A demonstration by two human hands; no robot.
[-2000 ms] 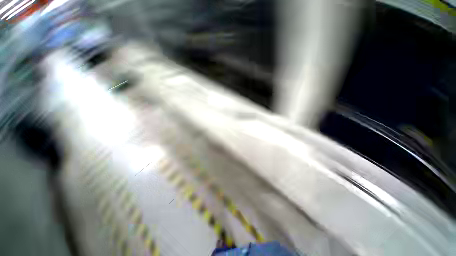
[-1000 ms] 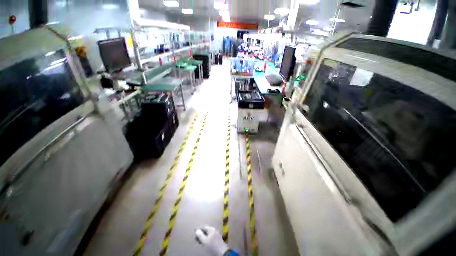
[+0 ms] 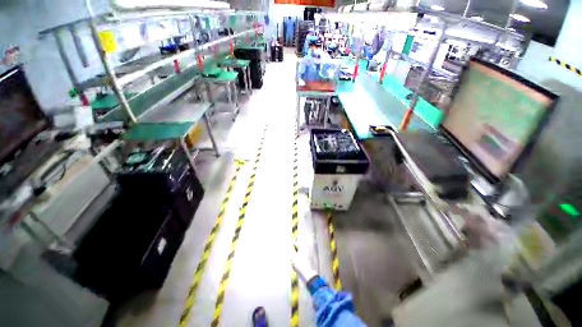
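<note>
My right hand (image 3: 305, 263), in a white glove with a blue sleeve behind it, hangs over the floor at the bottom centre. It is small and blends into the bright floor, so its fingers cannot be made out. Nothing is seen in it. My left hand is out of the picture. Ahead, a black tote (image 3: 340, 165) holding dark flat items sits on a white box marked AGV (image 3: 332, 191), beyond my hand and not touched.
Yellow-black floor lines (image 3: 220, 255) run ahead. Black totes (image 3: 127, 249) stand at left by green-topped benches (image 3: 163, 128). At right are a monitor (image 3: 494, 118), a metal rail and a long green bench (image 3: 367, 105). A person in blue (image 3: 311, 60) is far ahead. A shoe (image 3: 258, 317) shows below.
The view has moved forward along the aisle, past the machines on both sides. The totes, AGV box and benches are closer. My right hand shows farther right and higher, with more sleeve.
</note>
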